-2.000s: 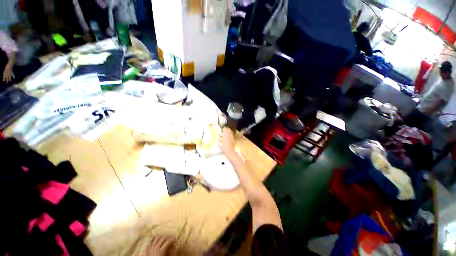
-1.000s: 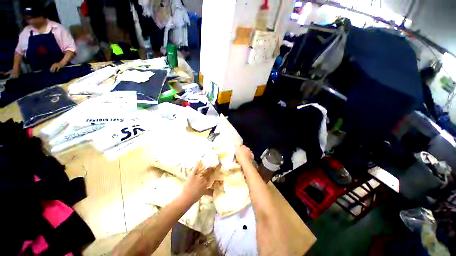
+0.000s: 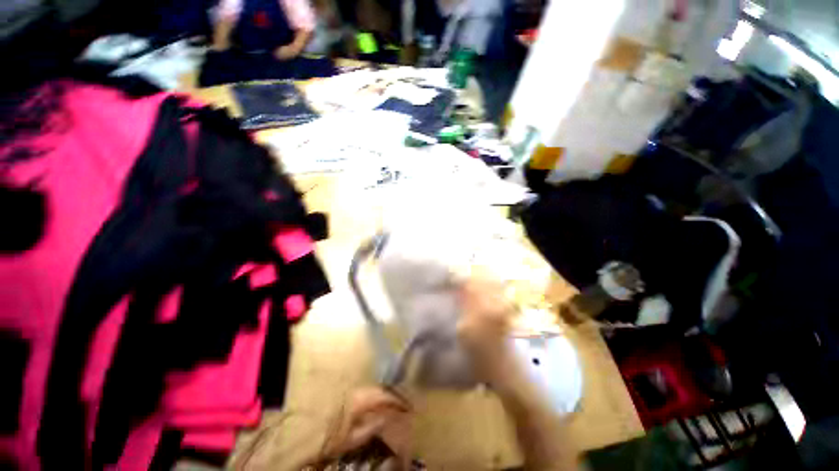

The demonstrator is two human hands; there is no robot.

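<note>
A grey, translucent-looking handbag [image 3: 419, 294] with dark handles shows blurred near the middle of the light-wood table [image 3: 322, 368]. My right hand [image 3: 486, 322] is at the bag's right side and grips it; its fingers are smeared by motion. My left hand [image 3: 373, 419] is low in the picture below the bag, blurred and partly cut off; whether it touches a handle cannot be told. A cream cloth heap [image 3: 524, 285] lies behind and right of my right hand. A white rounded piece with a black dot [image 3: 557, 373] lies beside my right forearm.
Black-and-pink garments [image 3: 212, 396] are piled on the left. White printed plastic bags [image 3: 340, 147] and a packed dark garment [image 3: 271, 103] lie farther back. A person [image 3: 262, 28] stands across the table. A white pillar [image 3: 580, 92] and a red stool [image 3: 676, 368] are at right.
My view has swung left, bringing the garment pile in. Both hands have left the cream cloth. My right hand now has the grey handbag; my left is lower down.
</note>
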